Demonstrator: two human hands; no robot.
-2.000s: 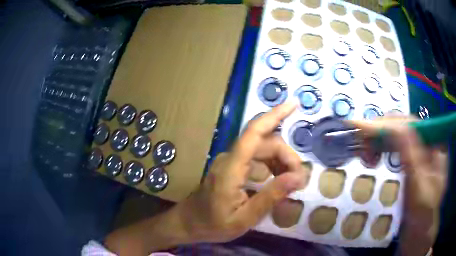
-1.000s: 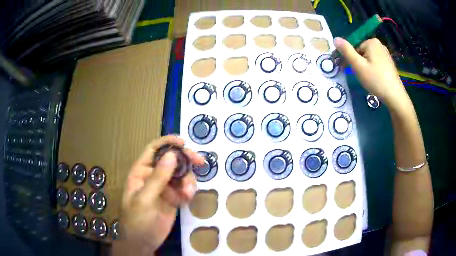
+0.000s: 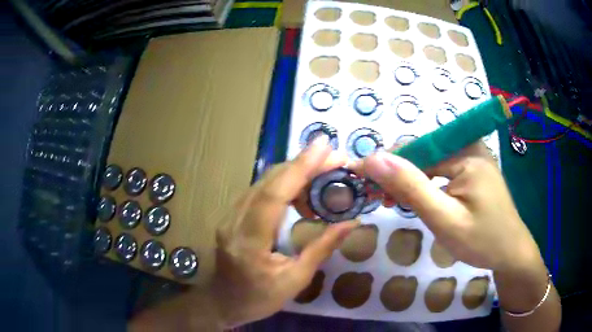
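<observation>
My left hand (image 3: 272,240) holds a speaker driver (image 3: 337,196) by its edge between thumb and fingers, its round magnet side facing up, above the white packing tray (image 3: 389,224). My right hand (image 3: 467,201) grips the green test probe (image 3: 454,136), whose front end is at the driver's right side. The exact contact is hidden by the fingers. A red wire leaves the probe's rear. More drivers sit magnet side up in the tray's middle rows. The upper-left holes and the lower rows show tan through them.
Left of the tray, a brown cardboard sheet (image 3: 201,104) holds several glossy drivers (image 3: 154,253). A clear blister tray (image 3: 65,142) is at far left, stacked trays (image 3: 143,16) at upper left. A small round part (image 3: 518,144) lies on the green mat at right.
My right hand and the probe have moved left and down from the tray's upper right to the driver in my left hand. My left hand has moved right. The whole view has shifted.
</observation>
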